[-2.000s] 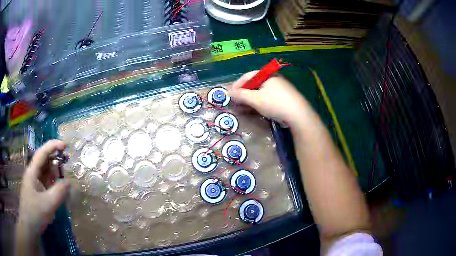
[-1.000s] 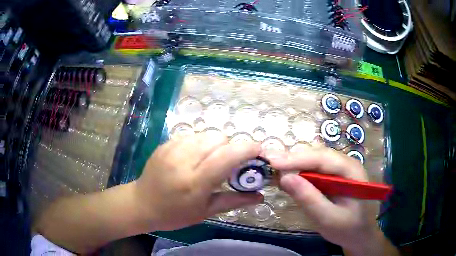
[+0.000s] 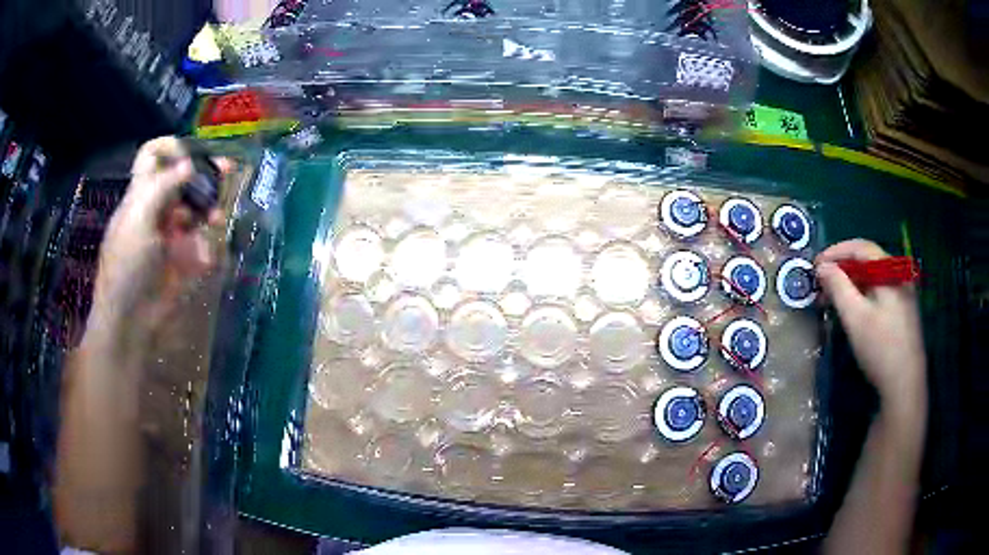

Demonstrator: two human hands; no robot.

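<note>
My right hand (image 3: 873, 314) holds the red test probe (image 3: 884, 271) at the right edge of the round-pocket blister tray (image 3: 488, 206). Its fingertips touch a speaker unit (image 3: 797, 282) lying face up in the rightmost column. Several more speakers, such as one at the front (image 3: 733, 477), lie in pockets on the tray's right side with thin red leads. My left hand (image 3: 157, 233) is raised over the slotted blister tray (image 3: 174, 379) at the left. It is blurred, with a small dark object, apparently a speaker on edge, between its fingers.
Stacked clear trays (image 3: 607, 65) with white labels stand along the back. A red label (image 3: 233, 106) is back left and a green label (image 3: 775, 121) back right. A white-rimmed round device (image 3: 808, 60) and brown cardboard sheets (image 3: 933, 98) are upper right. A dark box (image 3: 92, 65) is upper left.
My hands have moved apart from the tray's middle, left to the slotted tray and right to the tray's right edge. A second speaker now lies in the rightmost column.
</note>
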